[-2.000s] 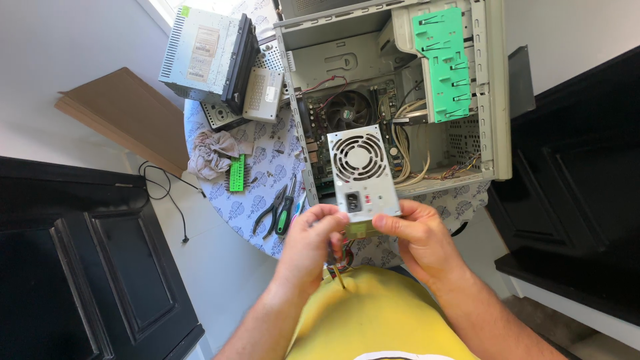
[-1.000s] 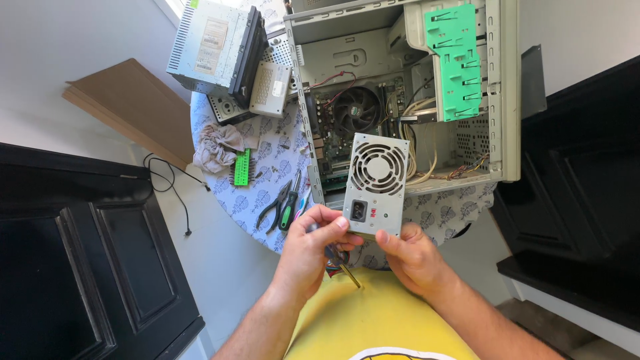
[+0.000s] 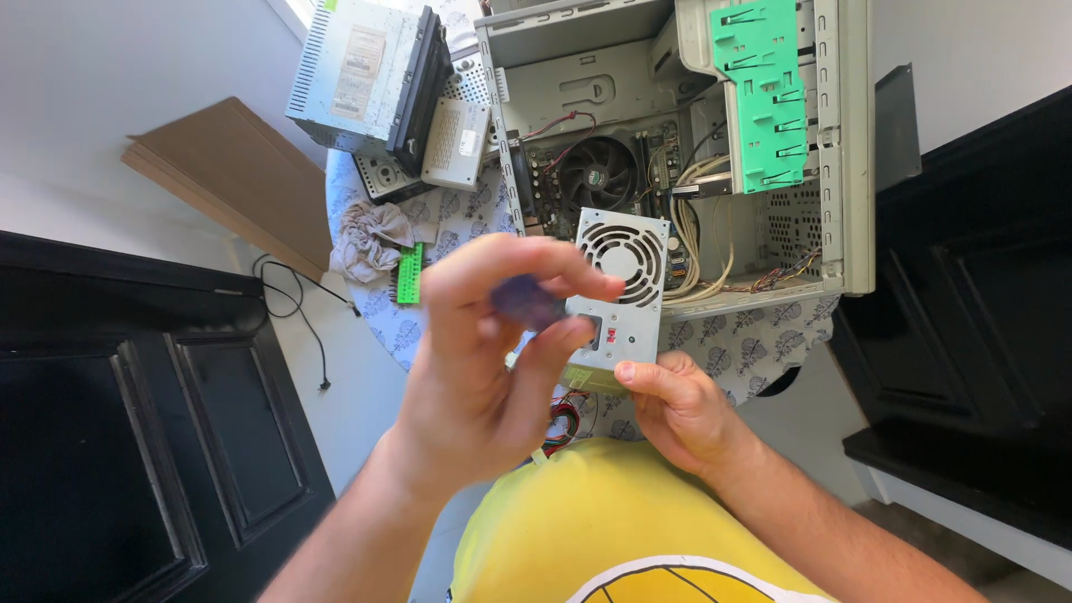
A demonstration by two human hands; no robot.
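My left hand (image 3: 477,360) is raised in front of the left side of a metal computer power supply (image 3: 641,335), its fingers closed around a small dark purple object (image 3: 523,301) too blurred to identify. The thumb and fingers of my right hand (image 3: 691,410) grip the power supply at its lower right corner. Its fan grille and a red switch face up; my left fingers partly cover the power socket. Coloured wires (image 3: 563,423) lie below it, near my yellow shirt. Just beyond is an open computer case (image 3: 850,167) with a CPU cooler fan (image 3: 596,174) inside.
Left of the case are a car-stereo-like metal unit (image 3: 360,75), a smaller metal box (image 3: 456,142), a crumpled cloth (image 3: 368,239) and a green terminal strip (image 3: 409,274) on the patterned tablecloth (image 3: 754,335). A black cable (image 3: 322,356) hangs at left, near a cardboard sheet (image 3: 243,184).
My left hand has come off the power supply and risen in front of it, holding the purple object. My right hand has stayed on the supply. The pliers seen earlier are now hidden.
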